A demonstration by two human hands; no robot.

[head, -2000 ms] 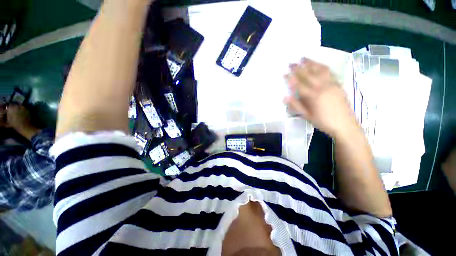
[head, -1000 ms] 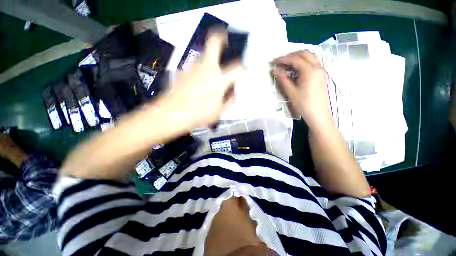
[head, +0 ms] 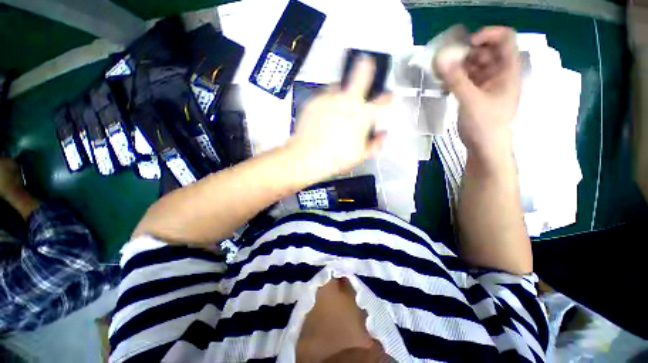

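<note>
My left hand (head: 337,131) is over the white sheets with its fingers on a small black phone unit (head: 384,69); the hand hides much of it. Another dark oblong shows partly behind the hand. My right hand (head: 487,78) is blurred, raised at the right, with a pale grey adhesive piece (head: 453,44) at its fingertips. One black phone unit with a white-blue keypad area (head: 288,48) lies tilted on the white sheet at the top. Another unit (head: 355,191) lies crosswise near my body. The sticker sheet (head: 398,174) with a pale grid lies under my left hand.
A pile of overlapping phone units (head: 170,92) lies at the left on the green bench. Spare sticker sheets (head: 558,142) are fanned at the right. Another person's plaid sleeve (head: 53,244) is at the lower left. A pale rail (head: 53,62) crosses the upper left.
My left arm has come from the upper left down over the sheets, with a black unit at the fingers. My right hand has moved up and right, with a pale piece now showing.
</note>
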